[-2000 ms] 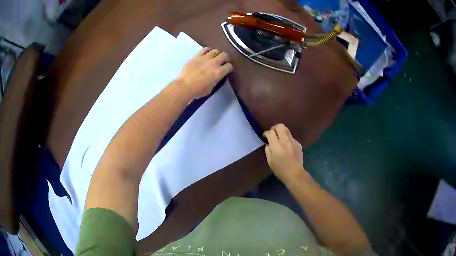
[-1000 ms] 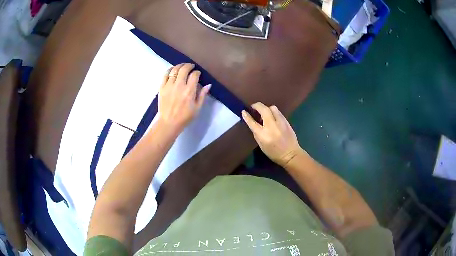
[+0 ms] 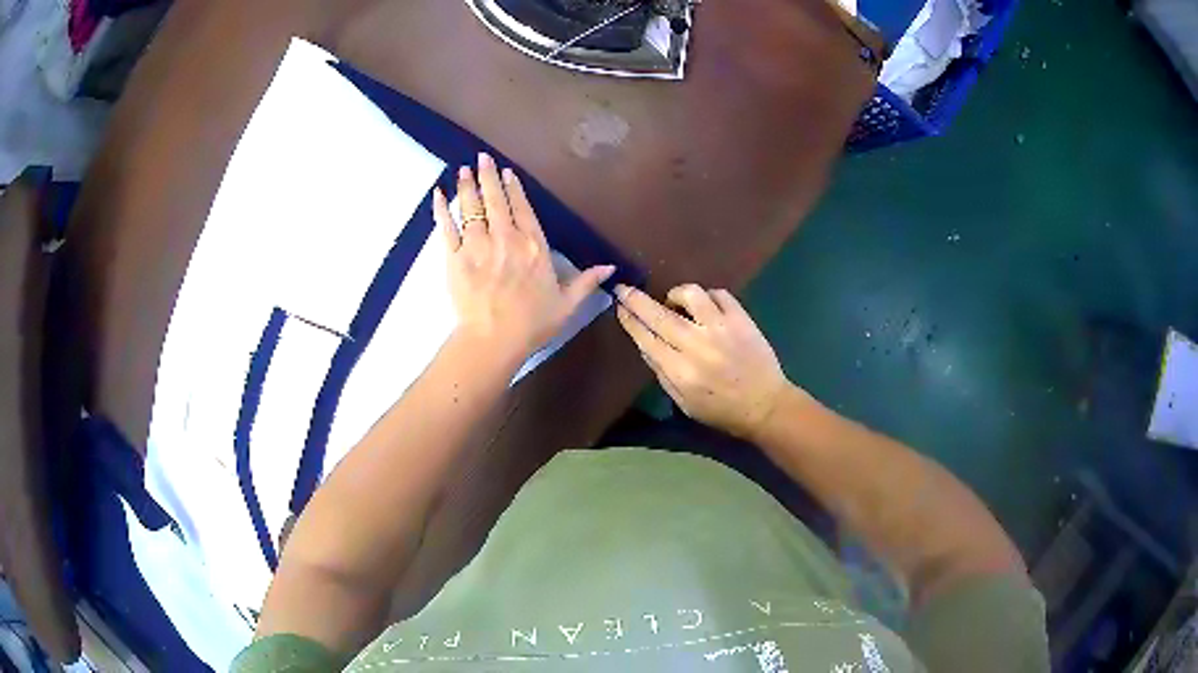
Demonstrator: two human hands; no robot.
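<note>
A jacket front panel (image 3: pixel 250 224) lies white side up on the brown pressing table. A navy hem edge (image 3: pixel 526 197) is folded along its far slanting side. A long navy seam strip (image 3: pixel 344 355) and a shorter curved strip (image 3: pixel 250 421) show on the white, with a thin dark line between them. My left hand (image 3: pixel 506 263) lies on the panel with fingers spread over the hem edge, pressing on it. My right hand (image 3: pixel 696 348) pinches the hem edge at its right corner. The steam iron (image 3: pixel 591 29) stands beyond the panel, cut off by the top edge.
The brown table (image 3: pixel 736 145) curves away on the right, above a green floor (image 3: pixel 946 316). A blue crate (image 3: pixel 900 118) with white pieces is at the upper right. A padded brown arm (image 3: pixel 26 394) and navy cloth (image 3: pixel 99 526) are at the left.
The navy hem edge has been folded over onto the white side. The seam strips have come into view. My left hand has flattened over the hem. The iron now sits higher in view.
</note>
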